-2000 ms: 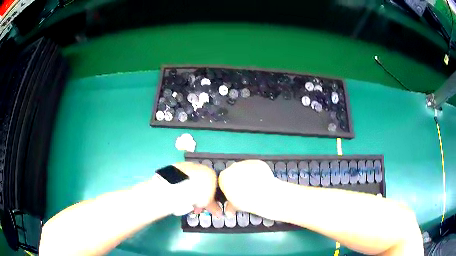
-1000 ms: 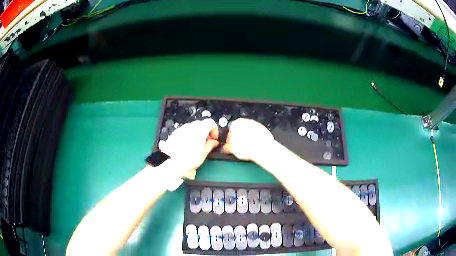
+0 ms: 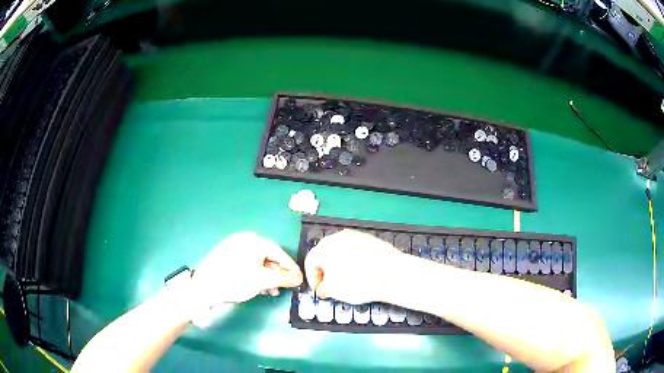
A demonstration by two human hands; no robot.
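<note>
The slotted parts tray [image 3: 437, 280] lies nearest me with two rows of pale oblong parts [image 3: 505, 255]. My left hand [image 3: 251, 269] is at the tray's left end, its fingertips pinched together close to my right hand. My right hand [image 3: 349, 268] is over the left part of the tray, its fingers curled and hiding some parts. Glare and the fingers hide whether either hand holds something. The loose-parts tray [image 3: 408, 175] lies farther away, with small dark and whitish discs [image 3: 362, 132] scattered in it.
A pale scrap [image 3: 304, 202] lies on the green mat between the trays. Tall stacked black trays [image 3: 54, 167] stand at the left. A metal post [image 3: 650, 162] and a thin cable are at the right. Yellow tape [image 3: 517, 221] shows between the trays.
Both hands have come back from the loose-parts tray to the left end of the slotted tray. The left hand is now farther left than two seconds ago. The camera view has shifted.
</note>
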